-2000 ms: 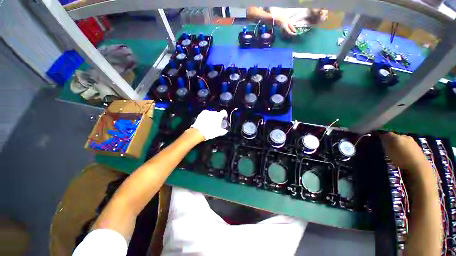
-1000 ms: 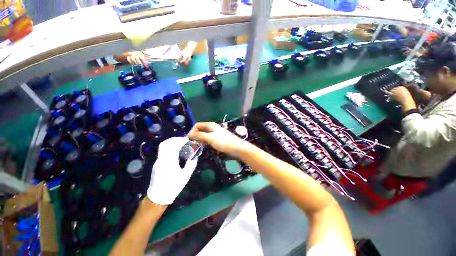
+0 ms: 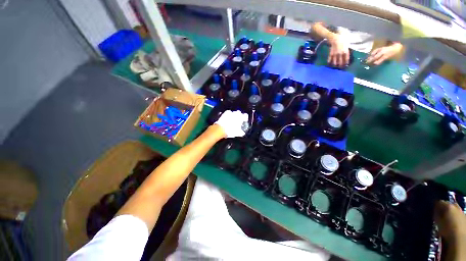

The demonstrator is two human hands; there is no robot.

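Observation:
My gloved left hand (image 3: 232, 124) is over the left end of the middle row of black housings, its fingers around a silver speaker driver (image 3: 245, 126). To its right, several housings hold silver drivers (image 3: 298, 148) with thin leads. Nearer me is a row of black housings (image 3: 287, 185) with no driver; green bench shows through their round holes. My bare right hand (image 3: 450, 220) is at the right edge, cut off and blurred beside the dark parts tray (image 3: 416, 224); its fingers are hidden.
Housings with blue cells (image 3: 334, 122) stand on and beside a blue mat (image 3: 311, 75). A carton of blue cells (image 3: 167, 121) is at the bench's left end, and a large carton (image 3: 82, 191) of black parts below. Metal posts (image 3: 166, 43) rise behind. Another person's hands (image 3: 340, 51) are opposite.
The view has swung left. My left hand has moved to the left end of the row. My right hand has parted from it and is now at the right edge by the tray.

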